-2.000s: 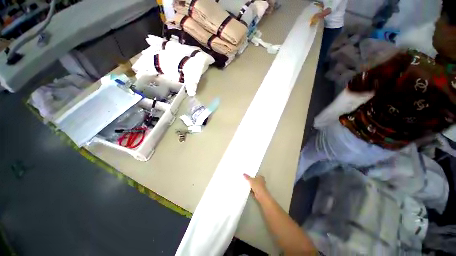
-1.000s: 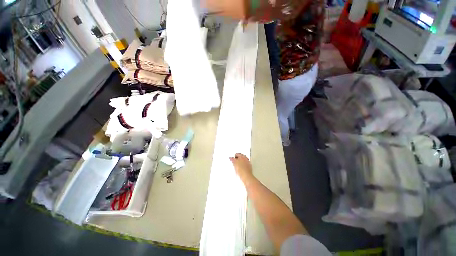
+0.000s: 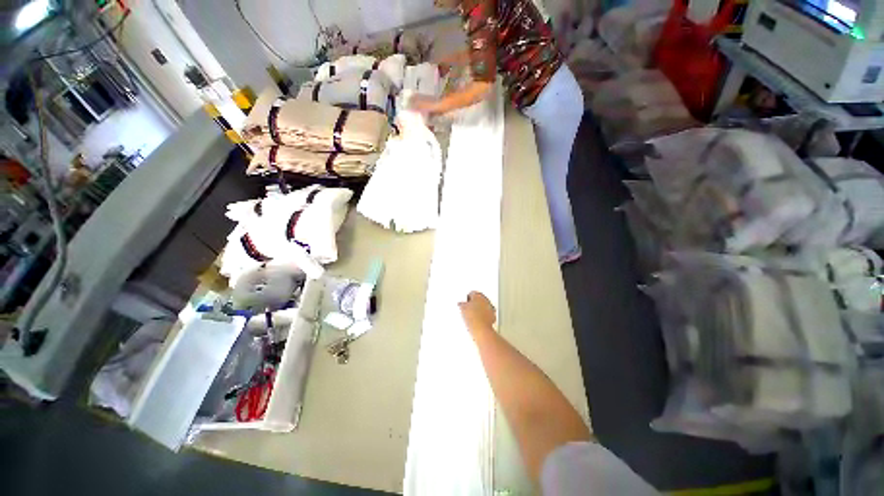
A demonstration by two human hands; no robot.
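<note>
A long white pleated curtain panel [image 3: 456, 242] lies as a narrow flat strip along the beige table [image 3: 373, 387]. My right hand [image 3: 477, 312] rests on the strip near its middle, fingers curled; whether it pinches the cloth cannot be told. My left hand is not in view. A rumpled loose white curtain [image 3: 402, 184] lies left of the strip, with a coworker's hand at its top end.
A coworker [image 3: 509, 48] stands at the table's far right. Strapped curtain bundles [image 3: 325, 126], a tool tray [image 3: 289, 383] with red-handled scissors, and small packets [image 3: 349, 302] lie left. Bagged curtains [image 3: 746, 339] are stacked right.
The coworker has stepped in to the table's far side. The loose white curtain, held up a second ago, now lies left of the strip. My right hand stays on the strip.
</note>
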